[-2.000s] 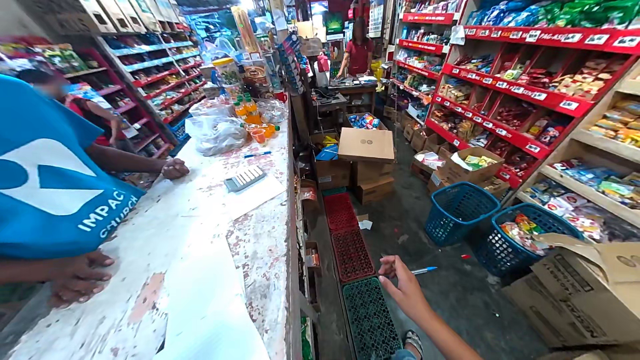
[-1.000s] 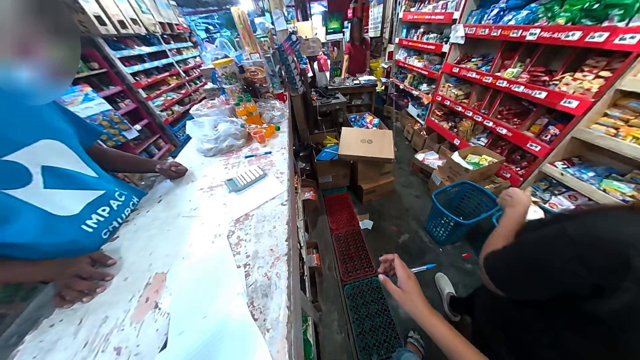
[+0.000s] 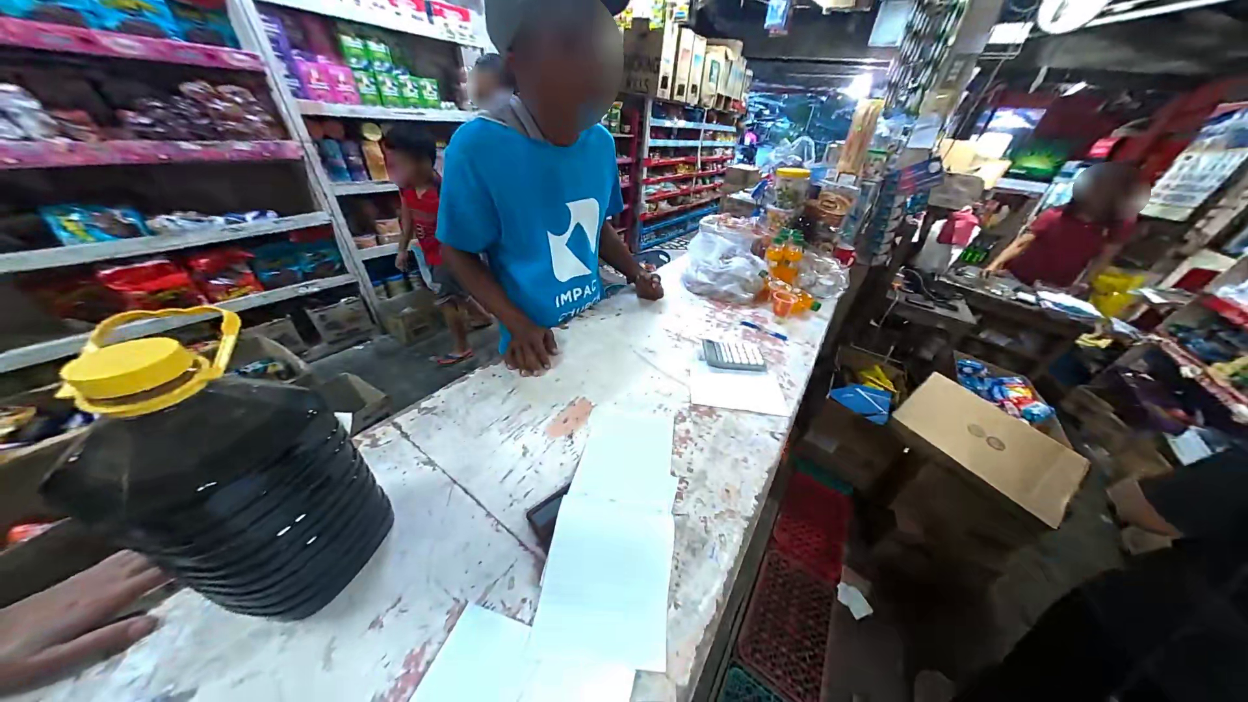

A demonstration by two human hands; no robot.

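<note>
My left hand [image 3: 78,619] lies at the lower left edge, fingers apart and holding nothing, beside a large ribbed plastic jug of dark liquid [image 3: 253,487] with a yellow cap and handle. My right hand is out of view. Blank white paper sheets [image 3: 619,546] lie on the worn white counter [image 3: 487,429], partly over a dark, phone-like object [image 3: 548,515]. Farther back are a calculator [image 3: 733,355] on another white sheet [image 3: 739,390] and a blue pen [image 3: 763,331]. A person in a blue shirt [image 3: 536,219] stands across the counter, both hands resting on it.
Orange drink bottles [image 3: 783,255] and clear plastic bags [image 3: 723,261] stand at the counter's far end. Right of the counter are a cardboard box [image 3: 990,448], red plastic crates [image 3: 795,604] and a person in dark clothing [image 3: 1150,604]. Stocked shelves [image 3: 175,244] line the left.
The view has swung left. My right hand, with a pen in it in the earlier frames, is out of view; my left hand and the jug are now in view. A person in dark clothing came in at the right.
</note>
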